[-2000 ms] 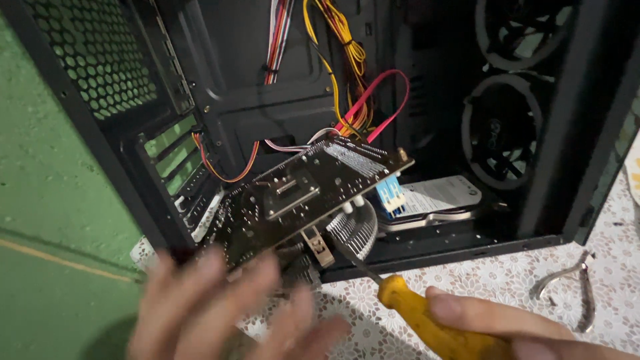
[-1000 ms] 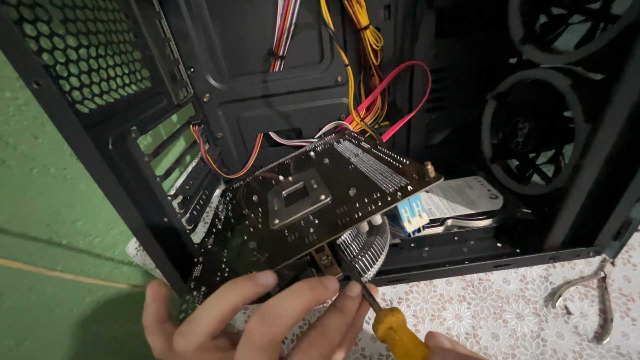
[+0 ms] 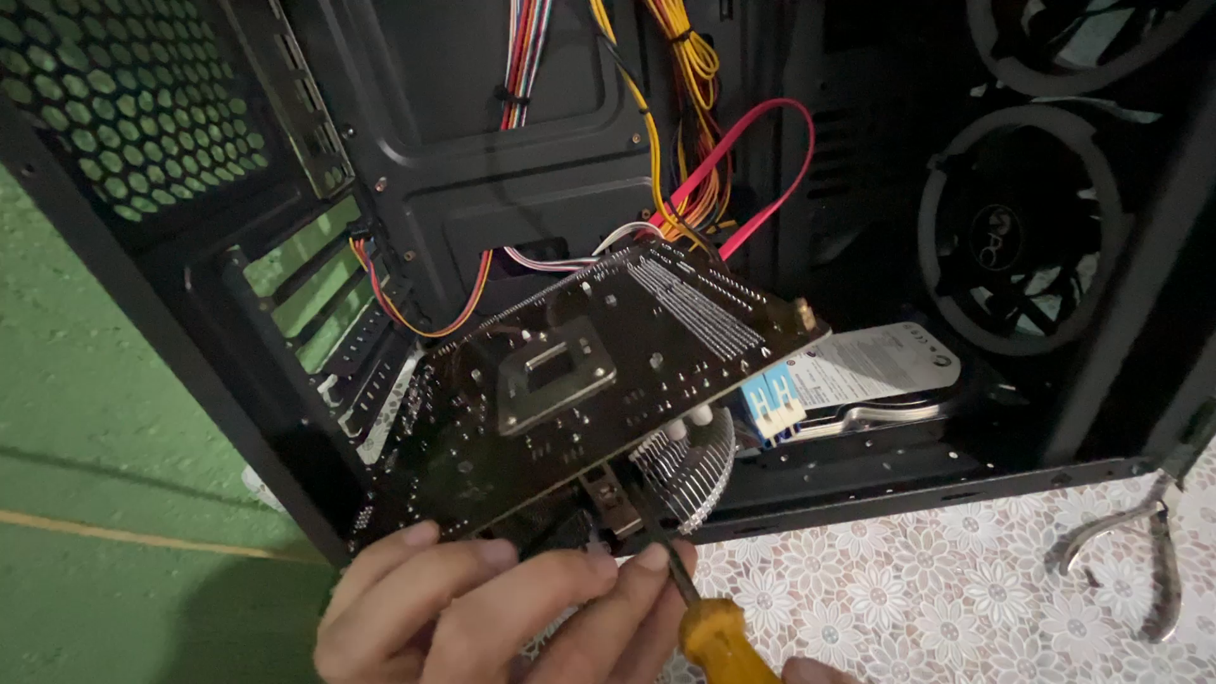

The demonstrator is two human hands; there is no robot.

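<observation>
A computer motherboard lies tilted with its underside up in the lower part of an open black computer case. Beneath its near edge a round finned heatsink shows, beside a small metal bracket. My left hand is at the board's near edge, its fingertips around the shaft of a screwdriver with a yellow handle. The blade points up toward the bracket and heatsink; its tip is hard to make out. Of my right hand only a fingertip shows at the bottom edge, by the handle; its grip is mostly out of frame.
Behind the board hang yellow power cables and a red SATA cable. A hard drive lies right of the board, below a case fan. Pliers rest on the floral tablecloth. A green wall is at left.
My left hand, apart from the screwdriver two seconds ago, has come to its shaft. My right hand and the yellow handle sit lower in the view, mostly out of it now.
</observation>
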